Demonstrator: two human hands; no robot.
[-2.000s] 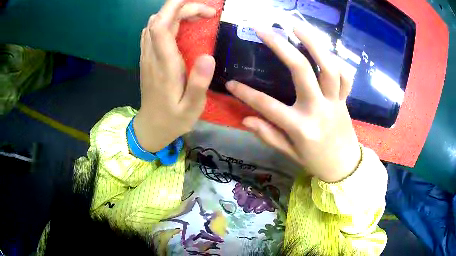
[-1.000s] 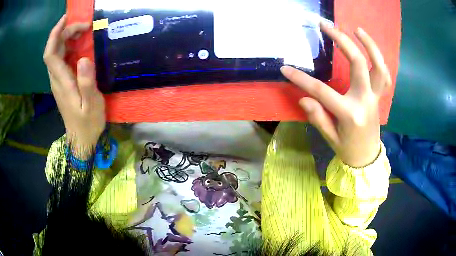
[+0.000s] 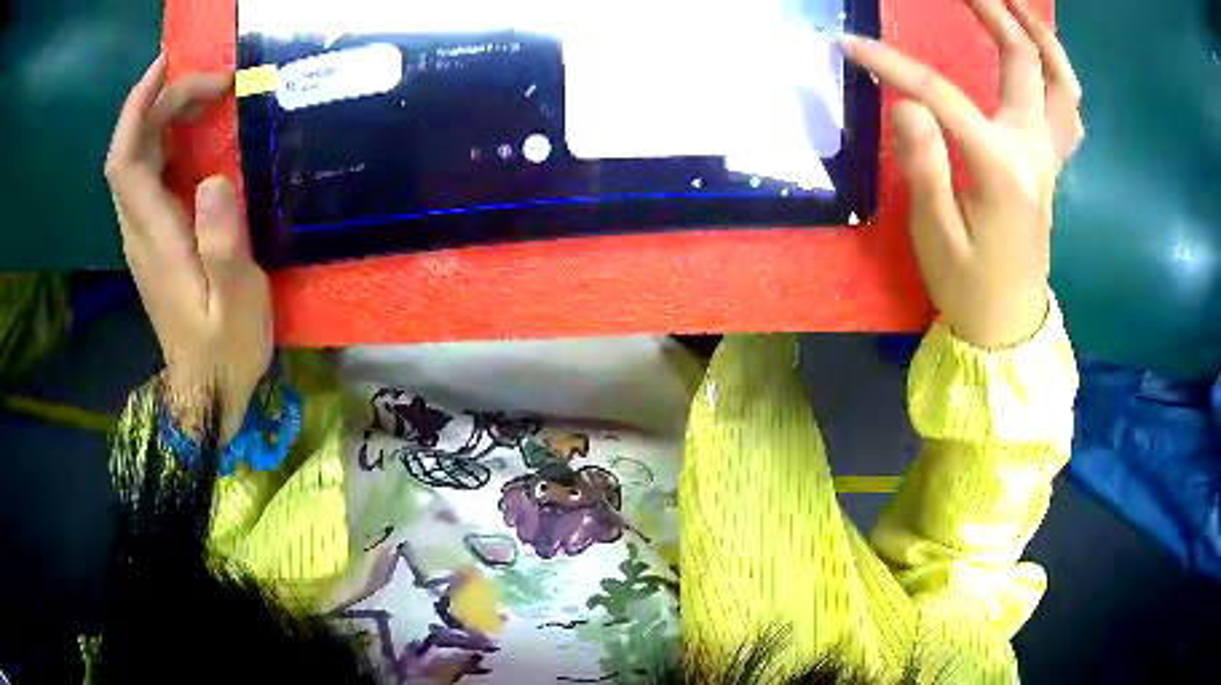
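A black-edged tablet (image 3: 442, 147) with a lit screen lies on an orange-red foam carrier (image 3: 603, 288); both are cut off by the top edge. White glare covers much of the screen. A yellow tab (image 3: 256, 82) sits at the tablet's left edge. My left hand (image 3: 194, 254), with a blue band at the wrist, rests at the carrier's left side, fingers apart, thumb on the foam. My right hand (image 3: 984, 174) is over the carrier's right side, fingers spread, index fingertip at the screen's right edge. Whether it touches the glass is unclear.
A green surface (image 3: 1138, 201) lies around the carrier. Blue clothing (image 3: 1152, 455) shows at the right, and yellow-green clothing (image 3: 34, 315) at the left edge. Yellow-sleeved arms and a printed white garment (image 3: 536, 535) are below. The dark floor has a yellow line (image 3: 864, 483).
The tablet and carrier first went from tilted to nearly level in view. Since one second ago, my right hand has moved up and right, its index finger leaving the screen's lower right area.
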